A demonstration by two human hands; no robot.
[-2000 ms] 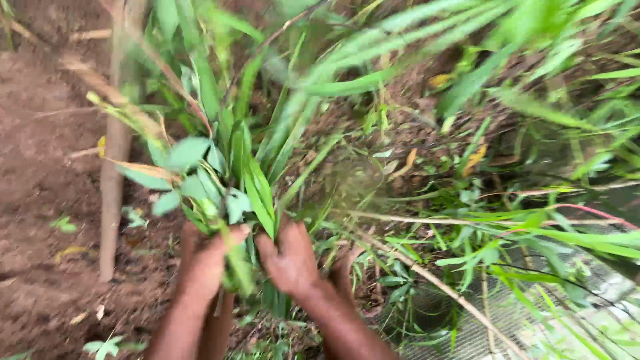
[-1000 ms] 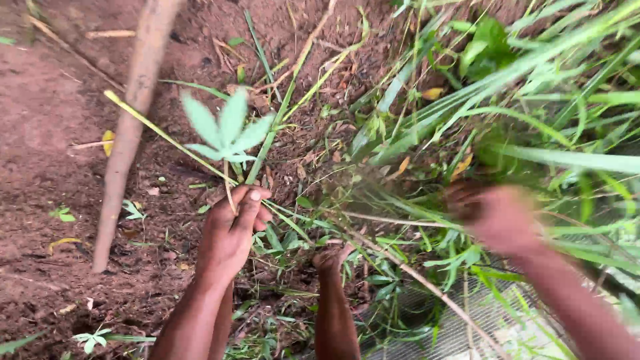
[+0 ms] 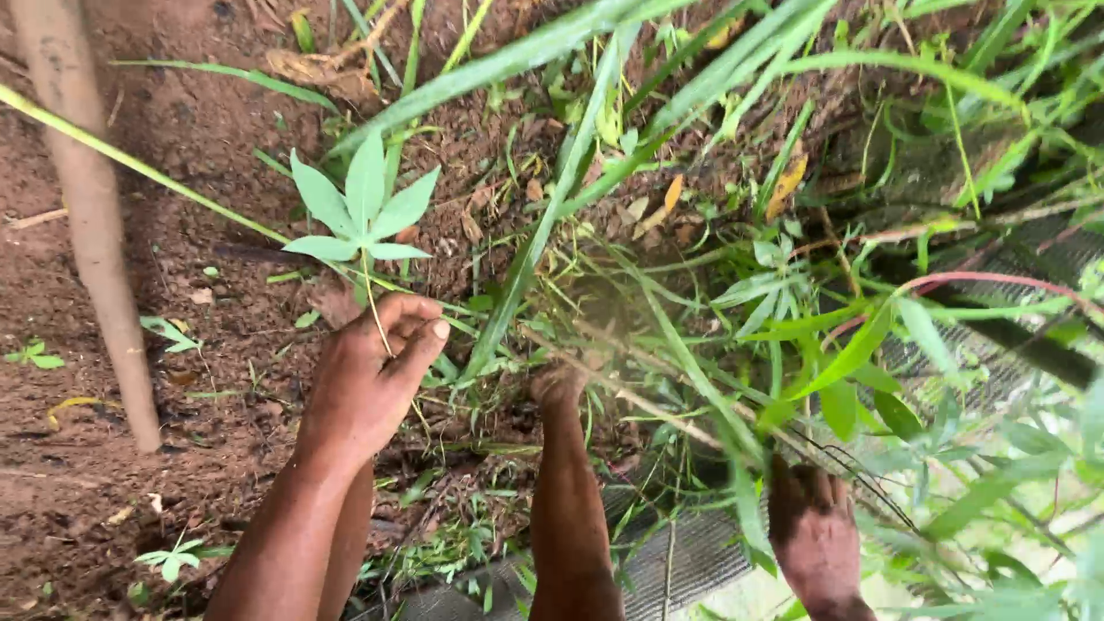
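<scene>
My left hand (image 3: pixel 375 371) is closed on the thin stalk of a lobed green leaf (image 3: pixel 364 216), which stands up above the fingers. A long green grass stem (image 3: pixel 185 181) runs down to the same fingers. My right hand (image 3: pixel 815 535) is at the lower right, back of the hand up, among grass blades (image 3: pixel 742 466) and thin twigs. Its fingertips are partly hidden and blurred, so I cannot tell whether it grips any of them.
A wooden pole (image 3: pixel 99 233) stands in the reddish soil (image 3: pixel 216 397) at left. My bare foot (image 3: pixel 561 379) is between the hands, amid weeds. Dark mesh netting (image 3: pixel 690 543) lies at lower right, with leafy stems and a reddish stalk (image 3: pixel 992 278) over it.
Both hands were together at a bunch of grass and leaves; they are now apart, my right hand at the lower right. The bunch is no longer in my left hand.
</scene>
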